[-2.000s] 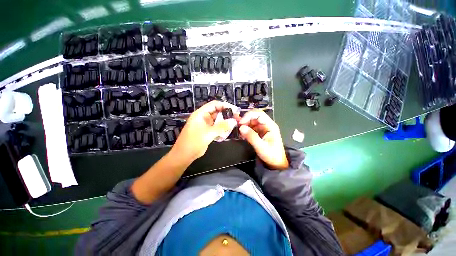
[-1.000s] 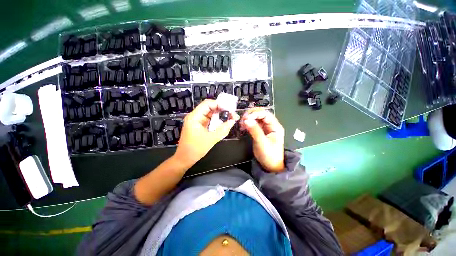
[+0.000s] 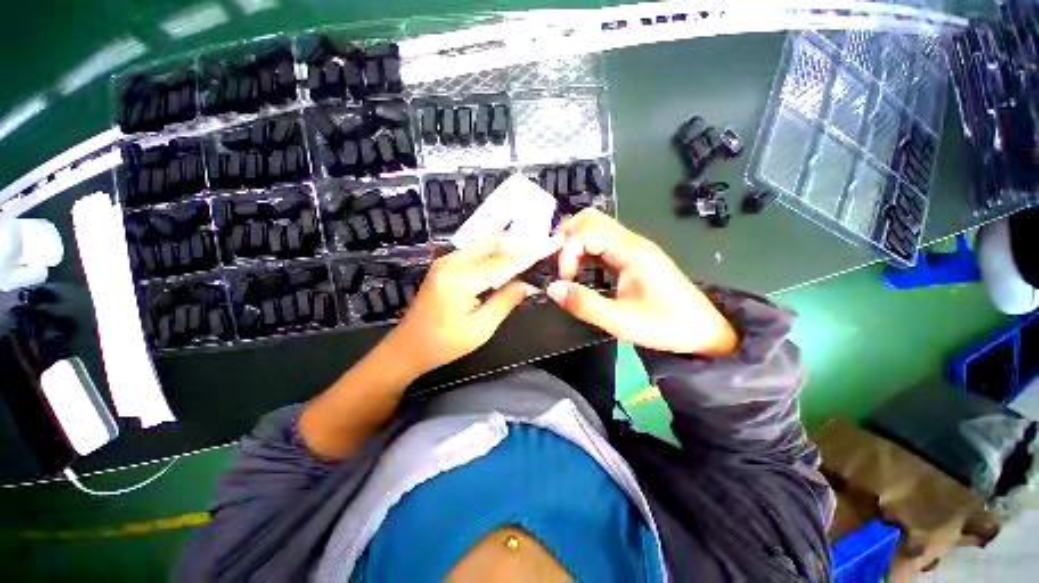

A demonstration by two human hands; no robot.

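Note:
My left hand (image 3: 456, 302) holds a white sticker sheet (image 3: 513, 214) that stands up from its fingers over the compartment tray (image 3: 367, 180). My right hand (image 3: 627, 285) is just right of it, its thumb and index finger bent near the sheet's right edge. Whether its fingertips hold anything is too small to tell. No black part shows clearly in my left hand. The clear tray under and behind the hands has square pockets, most with small black plastic parts (image 3: 268, 152) in them.
Loose black parts (image 3: 704, 142) lie right of the tray. A second clear tray (image 3: 849, 125) is tilted at the right. White spare strips (image 3: 114, 308), a black slab and a white block (image 3: 78, 404) lie at the left. A long white printed strip (image 3: 684, 16) runs behind.
The white sheet is raised and shows larger. The black part seen in my left fingers is no longer visible there. My right forearm has swung outward, covering the pale scrap's spot. The view has shifted slightly.

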